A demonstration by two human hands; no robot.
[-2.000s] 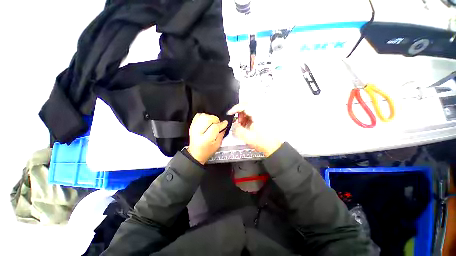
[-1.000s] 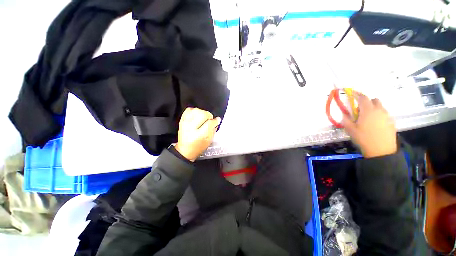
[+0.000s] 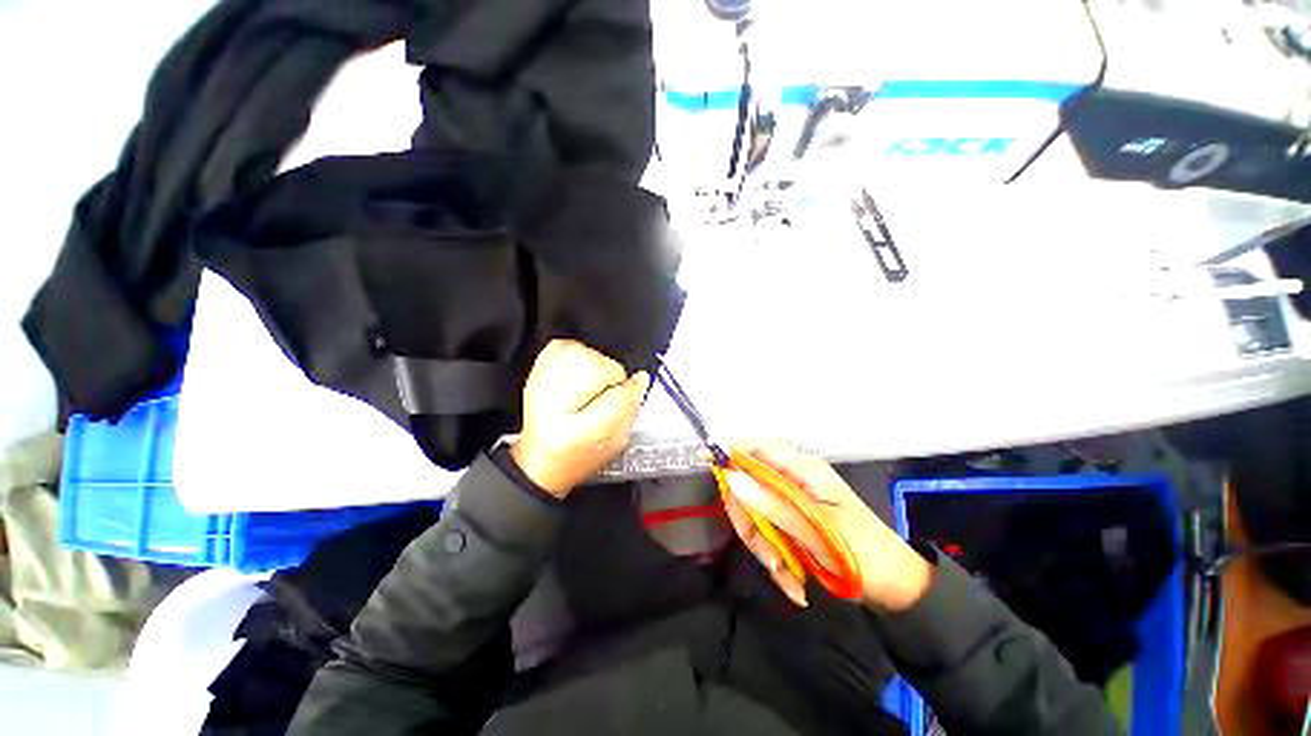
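Note:
The black garment [image 3: 446, 288] lies over the white table at the left of the needle area and hangs past its front edge. My left hand [image 3: 575, 414] pinches the garment's right corner near the table's front edge. My right hand [image 3: 827, 525] holds the scissors [image 3: 817, 544] by their red and orange-yellow handles. The blades point up and left, with their tips at the garment edge beside my left fingertips. Whether the blades touch the cloth cannot be told. A grey tab [image 3: 457, 385] lies on the garment left of my left hand.
The white sewing machine [image 3: 949, 122] stands behind, with its needle area [image 3: 741, 187] at the left end. Black thread snips [image 3: 879, 236] lie on the table [image 3: 1006, 367]. Blue crates stand below at the right [image 3: 1182, 618] and left [image 3: 130, 482]. Khaki cloth [image 3: 65, 590] lies lower left.
My right hand left the garment edge, reached right to the scissors on the table, and brought them back to the garment corner. My left hand has kept its pinch on the cloth.

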